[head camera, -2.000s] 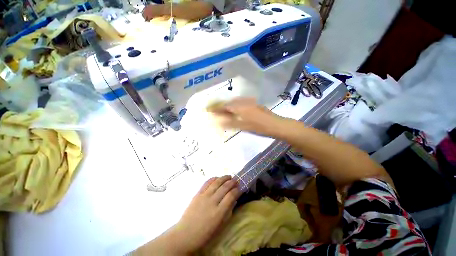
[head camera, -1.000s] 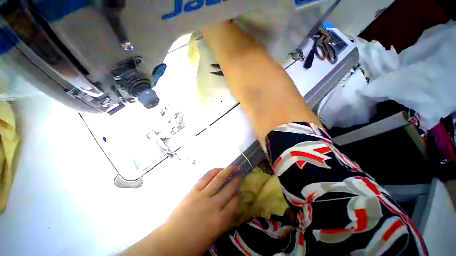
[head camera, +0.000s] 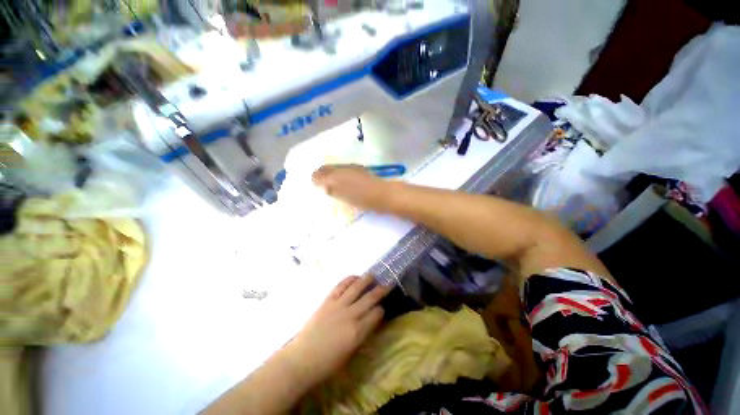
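Observation:
The white JACK sewing machine (head camera: 324, 113) with a blue stripe stands on the white table. My right hand (head camera: 345, 185) is under the machine arm, right of the needle area, with fingers bent; glare hides whether it holds anything. Blue-handled thread snips (head camera: 388, 170) show just behind it. Pale yellow cloth (head camera: 345, 212) shows faintly under the hand. My left hand (head camera: 345, 312) rests on the ruler-marked front edge, fingers slightly apart, holding nothing visible. A fine thread (head camera: 393, 274) crosses that edge by its fingertips. The needle area is washed out by bright light.
Yellow cloth (head camera: 77, 267) is heaped at the left. More yellow cloth (head camera: 422, 357) lies on the lap. Dark scissors (head camera: 489, 123) and a slim dark tool (head camera: 466, 139) lie at the table's right end. White cloth (head camera: 649, 146) hangs at the right.
The view has leaned in and then back out. My right hand, earlier reaching deep behind the machine head, is drawn back nearer the needle area. My left hand stays at the front edge.

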